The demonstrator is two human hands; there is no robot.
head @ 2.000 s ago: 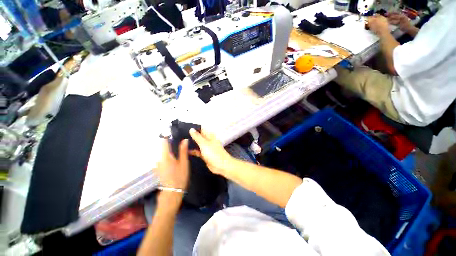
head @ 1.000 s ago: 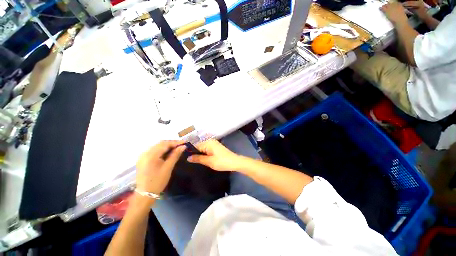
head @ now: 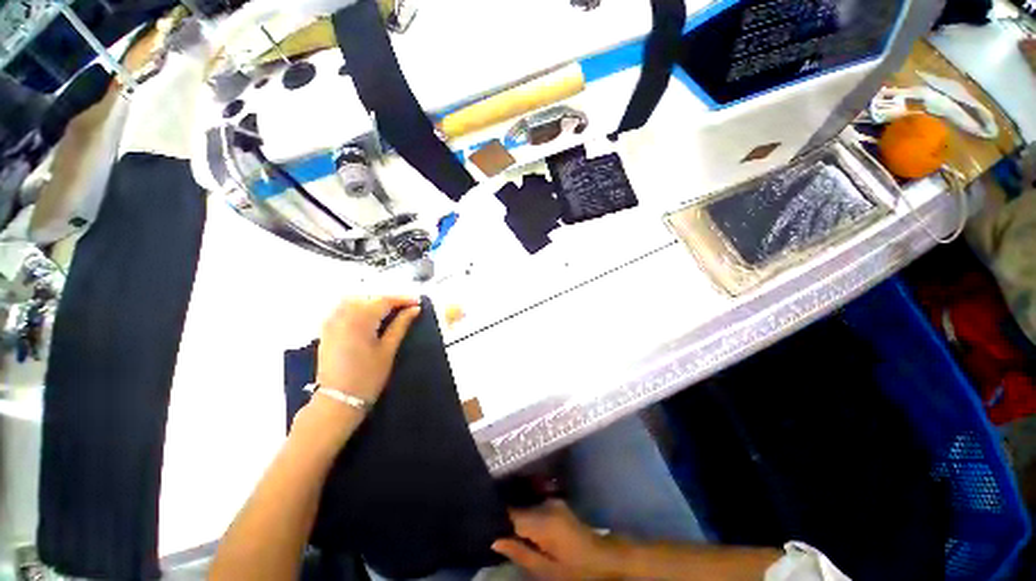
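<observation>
A black fabric panel (head: 415,454) lies on the white table and hangs over its front edge. My left hand (head: 361,352) pinches its top corner just in front of the presser foot (head: 418,259). My right hand (head: 557,542) holds the panel's lower right edge, below the table edge. The white sewing machine (head: 750,148) stands behind, with two black strips (head: 392,97) over its head. Small black labels (head: 593,185) lie on the bed right of the needle area. Whether the panel is under the foot cannot be told.
A long black panel (head: 119,363) lies at the table's left. A phone-like dark rectangle in a pale tray (head: 727,270), an orange round thing (head: 915,145) and a white cable (head: 960,108) are at right. A blue crate (head: 937,414) with black pieces stands right of my lap.
The black panel has come up from my lap onto the table. My left hand has moved up to the needle area, my right hand down along the panel's edge. The view is closer to the machine.
</observation>
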